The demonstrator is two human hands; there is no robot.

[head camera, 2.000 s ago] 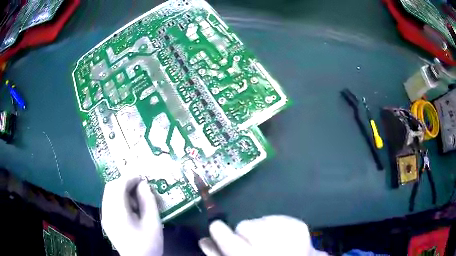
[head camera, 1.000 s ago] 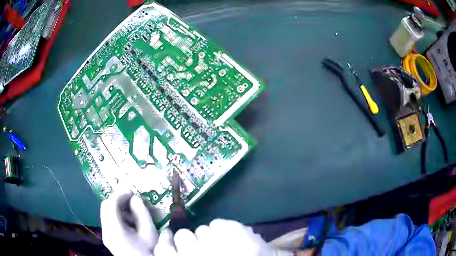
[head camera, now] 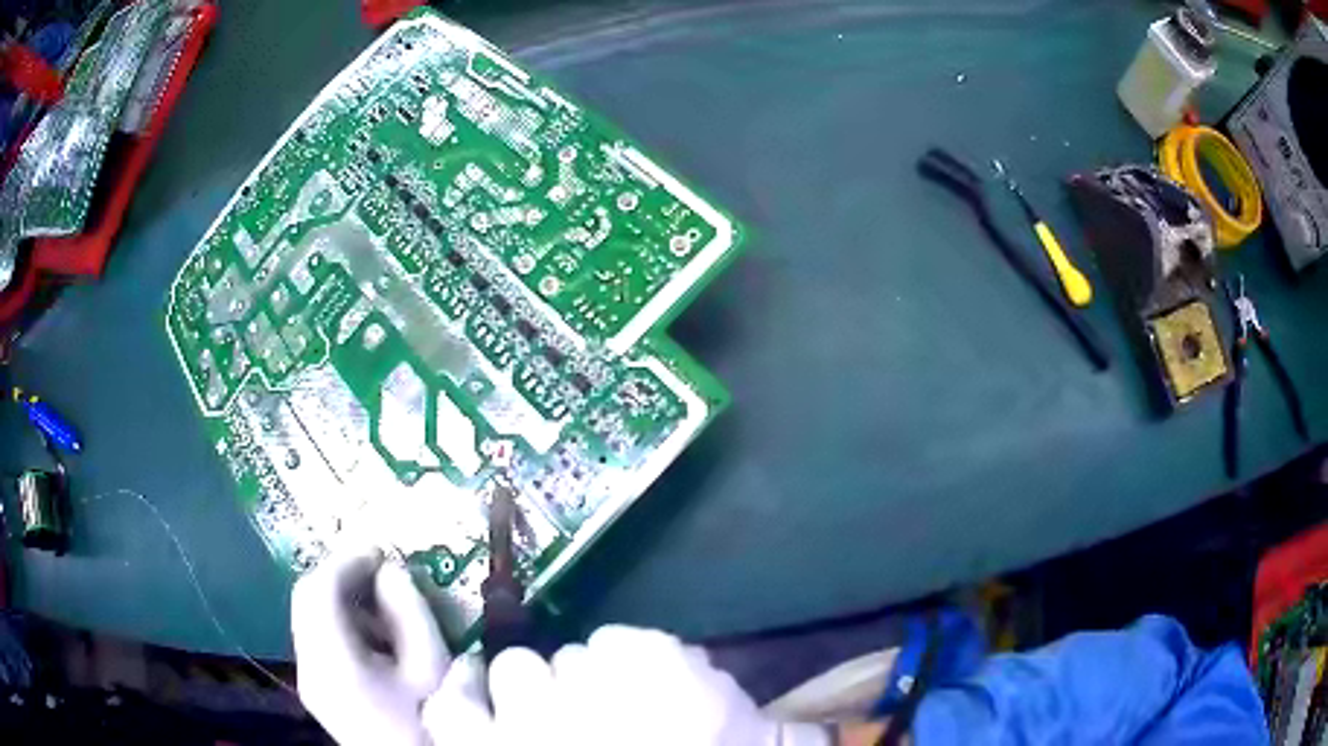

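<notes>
A large green printed circuit board point(head camera: 488, 241) lies solder side up and at an angle on the dark green mat. My right hand point(head camera: 619, 692), in a white glove, holds the soldering iron point(head camera: 504, 576) like a pen. The iron's tip meets the silvery solder area near the board's lower edge, just below a small red mark. My left hand point(head camera: 364, 649), also gloved, is at the board's lower left edge with fingers curled. Thin solder wire point(head camera: 187, 561) trails to it from the spool point(head camera: 41, 509); the wire's end at the fingers is hidden.
At right are the black brush point(head camera: 1012, 260), a yellow-handled pick point(head camera: 1068, 270), the iron stand point(head camera: 1158, 241) with its sponge, dark-handled cutters point(head camera: 1264, 357), yellow tape point(head camera: 1212, 187), a whitish bottle point(head camera: 1170, 73) and a white box point(head camera: 1293, 153). Blue-handled cutters point(head camera: 51, 423) lie left. Another board on red point(head camera: 124, 190) is upper left.
The view has shifted, so the bench tools and board appear moved. My right hand has come close beside my left hand, and more of my blue sleeve shows. The iron stays on the same board area.
</notes>
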